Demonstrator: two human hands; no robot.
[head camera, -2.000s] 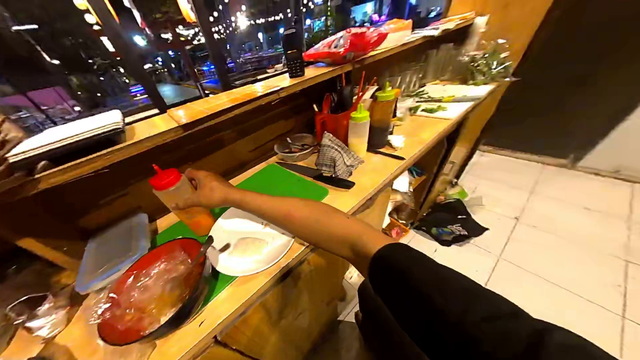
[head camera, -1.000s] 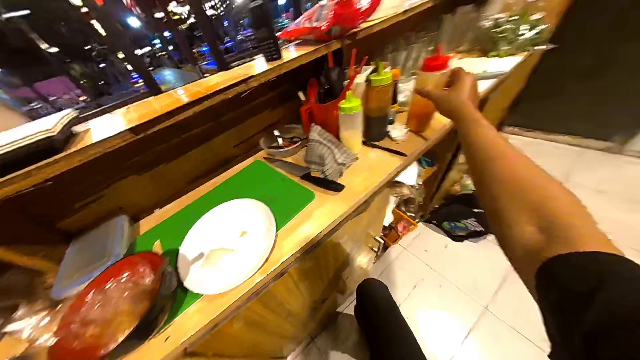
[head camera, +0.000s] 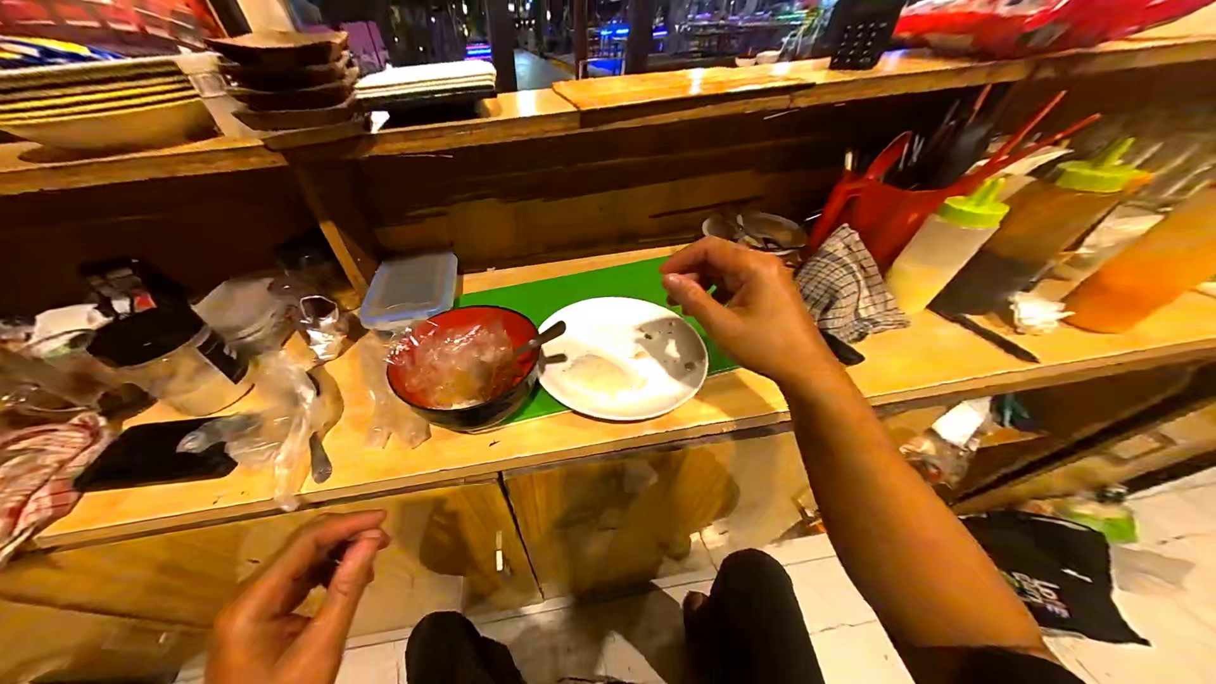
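Observation:
My right hand hangs over the right edge of a white plate, its fingers loosely curled and holding nothing. The plate lies on a green cutting board and bears small scraps. Touching or close to its left side is a black bowl with a red inside, holding clear plastic film and a spoon. My left hand, also holding nothing, is raised in front of the counter's edge at the lower left, thumb and fingers slightly apart.
Several squeeze bottles, a red utensil holder and a checkered cloth stand or lie at the right. Left are a lidded plastic container, plastic bags and a black pouch. Stacked bowls sit on the upper ledge.
My right hand has let go of the red-capped squeeze bottle, which it moved from beside the bowl to the other bottles, and is now over the plate. My left hand has come into view.

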